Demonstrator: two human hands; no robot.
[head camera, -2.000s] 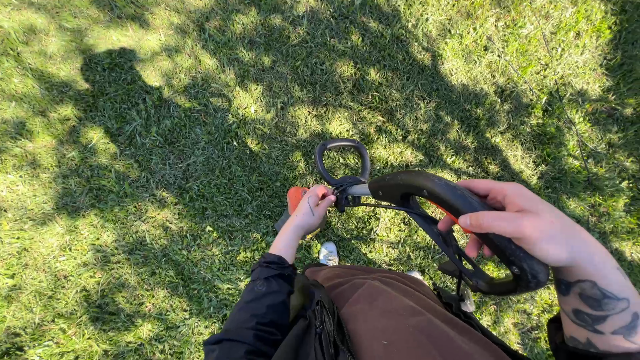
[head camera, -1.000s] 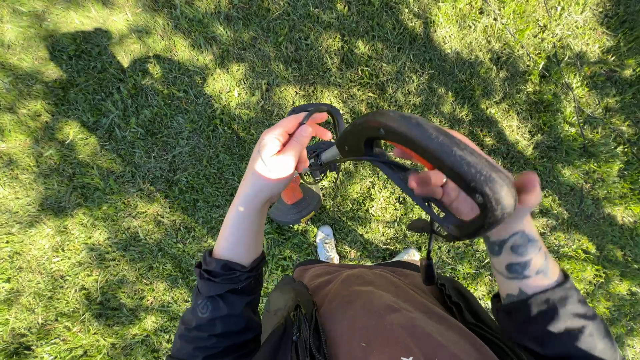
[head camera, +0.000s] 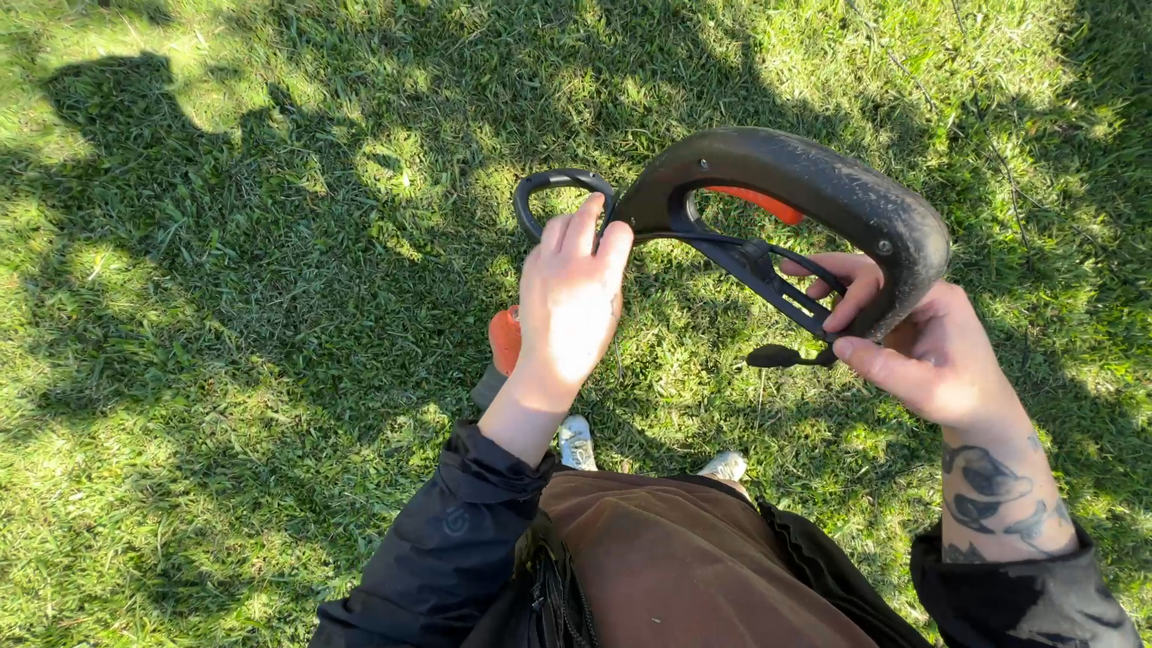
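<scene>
A scuffed black plastic loop handle of a string trimmer, with an orange trigger inside the loop, fills the right centre. My right hand grips its lower right end, thumb on the rim beside a black cord with a dark toggle-like end. My left hand is at the handle's left end, fingertips by the joint with the shaft; the fingers hide what they touch, so I cannot tell if they grip. Behind it shows a smaller black loop handle. An orange part of the tool shows below, left of my wrist.
Sunlit and shaded grass lies all around. My white shoes stand on it below the tool. Thin dark twigs or wires run over the grass at the upper right.
My right hand has moved from the grip area of the large handle down to its lower end. The handle is tilted differently. My left hand has stayed near the joint, its fingers now further over it.
</scene>
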